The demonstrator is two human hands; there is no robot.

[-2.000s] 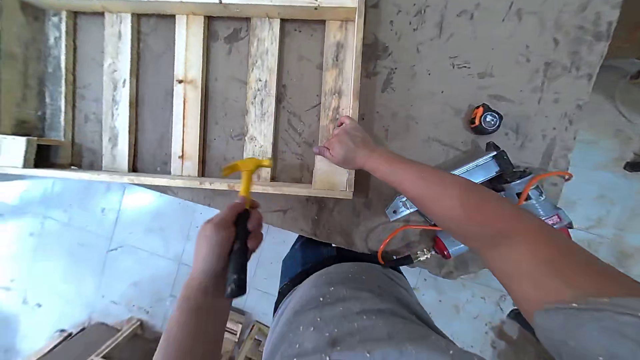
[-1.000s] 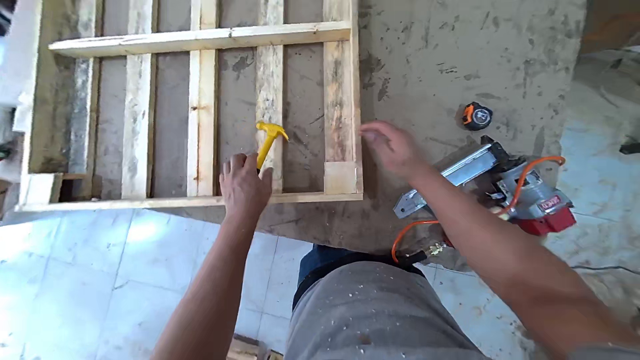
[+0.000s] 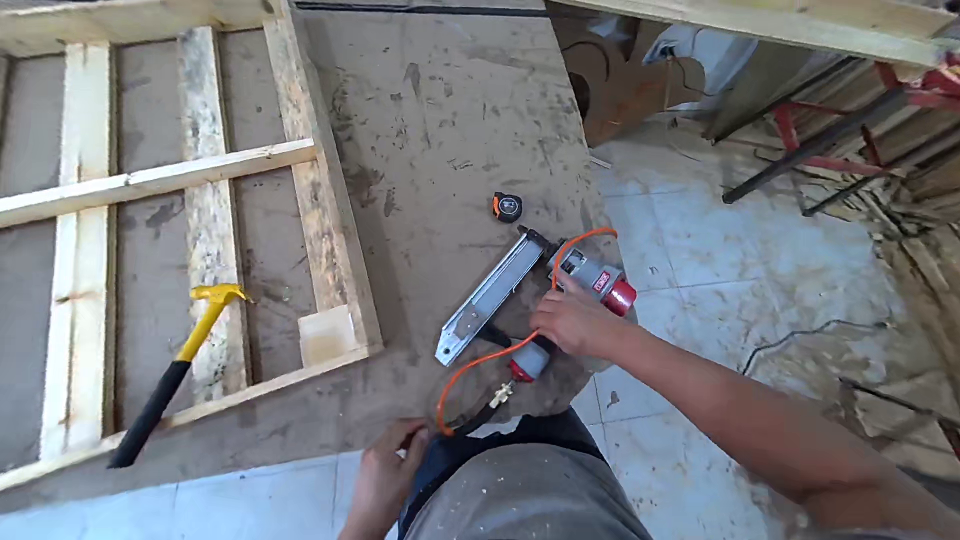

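My right hand (image 3: 574, 319) is on the handle of a pneumatic nail gun (image 3: 529, 300), which lies on its side at the right of the worktable, an orange air hose (image 3: 480, 360) looping over it. Its fingers look curled on the handle, partly hidden. By the table's near edge, close to the hose, my left hand (image 3: 394, 461) holds nothing that I can see, its thumb and fingertips near each other. A yellow claw hammer (image 3: 180, 367) with a black grip rests across a slat and the near rail of a wooden frame (image 3: 337, 225).
A tape measure (image 3: 508, 208) lies beyond the nail gun on the stained worktable (image 3: 450, 97). Past the table's right edge are a tiled floor with a dark cable (image 3: 810, 330), red and black metal legs (image 3: 825, 142) and stacked boards. A wooden beam (image 3: 750, 22) crosses the top right.
The hammer that my left hand held now rests on the frame, and that hand has moved to the table's near edge. My right hand has gone from the frame's corner to the nail gun. The view has shifted right.
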